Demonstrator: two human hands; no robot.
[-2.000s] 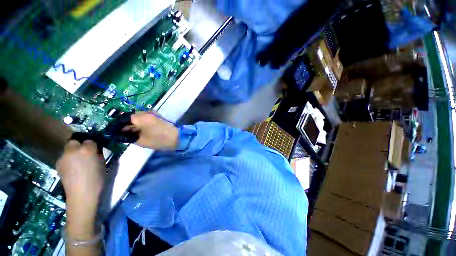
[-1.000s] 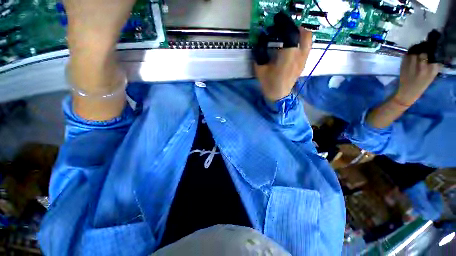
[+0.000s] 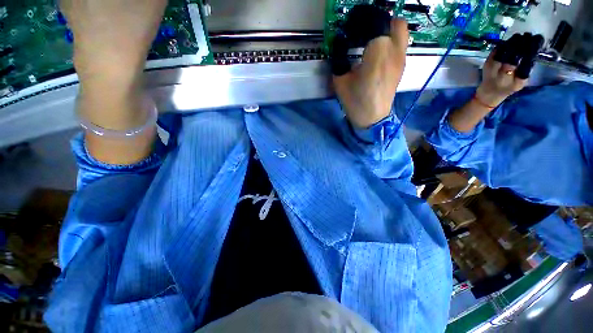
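Note:
My left hand (image 3: 117,45) reaches up over the left green circuit board (image 3: 39,42); its fingers are cut off by the top edge, and a pale bangle is on the wrist. My right hand (image 3: 372,68), with black coverings on its fingers, is at the near left corner of the right green circuit board (image 3: 455,29). Its fingers are bent. What it may hold is hidden. A thin blue cord runs from the right wrist up across that board.
A silver rail (image 3: 253,84) crosses in front of me, with a toothed chain (image 3: 273,56) along it between the boards. At the right, another person's hand (image 3: 504,75) with black finger coverings is at the rail. Boxes (image 3: 468,221) lie beyond my right side.
The view has swung from a tilted look along the line to facing the rail. My hands, close together two seconds ago, are now apart. The other person's hand has moved slightly left.

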